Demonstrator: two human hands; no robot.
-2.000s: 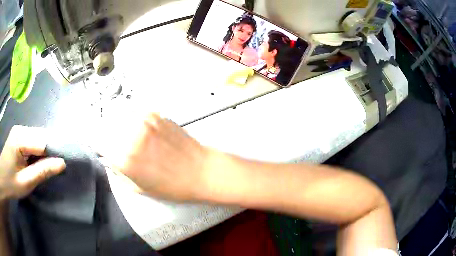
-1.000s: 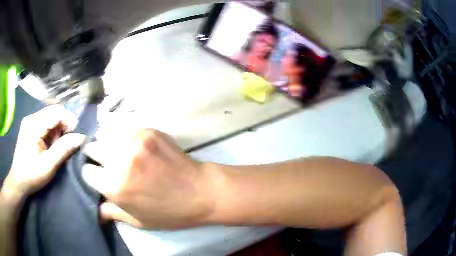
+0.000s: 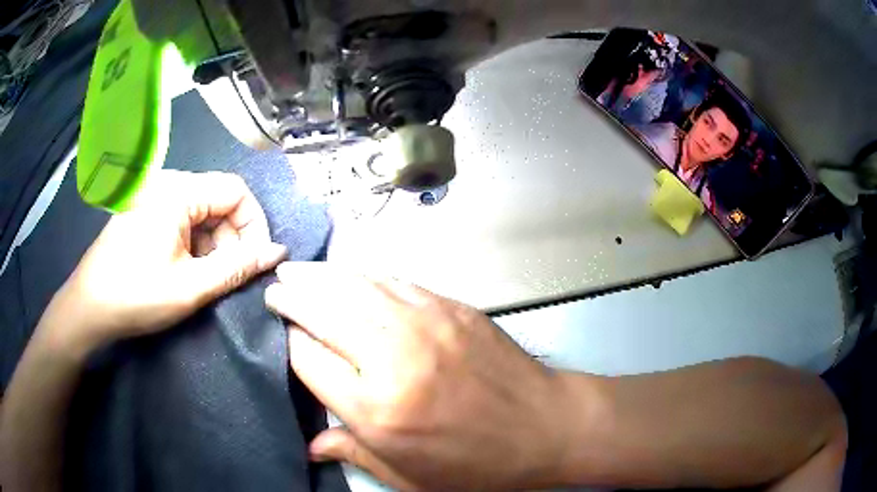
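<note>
A dark blue-grey fabric panel (image 3: 212, 384) lies over the left of the table and runs up to the needle area, its right edge just left of the needle plate. My left hand (image 3: 183, 250) holds the panel near this edge, thumb and fingertips pinched together. My right hand (image 3: 413, 375) holds the same edge just below, fingertips close to my left thumb, with cloth between thumb and fingers. The presser foot and needle area (image 3: 332, 173) sits above the cloth's upper edge, brightly lit; glare hides its details.
The dark machine head hangs at the top, with a round pale knob (image 3: 423, 157) right of the needle. A bright green attachment (image 3: 120, 115) is at upper left. A phone (image 3: 707, 144) showing video lies at upper right, a yellow sticky piece (image 3: 677, 203) at its edge.
The view has shifted, so the machine and phone appear further right. Both hands have come together on the cloth edge, and the cloth now reaches up beside the needle area.
</note>
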